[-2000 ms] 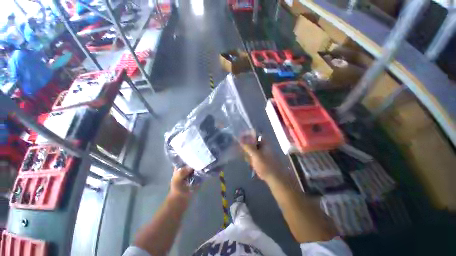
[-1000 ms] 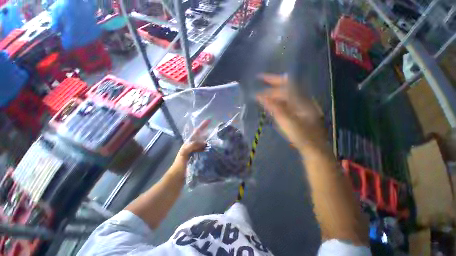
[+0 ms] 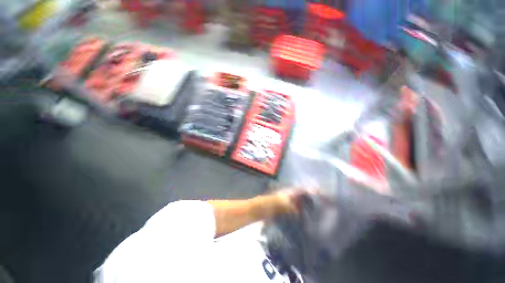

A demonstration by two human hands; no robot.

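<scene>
The view is strongly blurred. My left hand (image 3: 282, 202) is at the lower middle, at the end of a bare forearm and white sleeve. It is closed on the top of a greyish, blurred clear plastic bag (image 3: 293, 235) with dark contents, which hangs below it against my shirt. The fingers cannot be made out singly. My right hand is not in view.
A red parts tray (image 3: 264, 132) with dark and silvery parts lies beside a tray of dark parts (image 3: 216, 113). Further left are a white sheet or tray (image 3: 160, 83) and red trays (image 3: 113, 72). A red stool or basket (image 3: 297, 55) stands behind.
The view has swung left towards the trays. My left hand and the bag now show lower and further right; my right hand, seen open earlier, has left the picture.
</scene>
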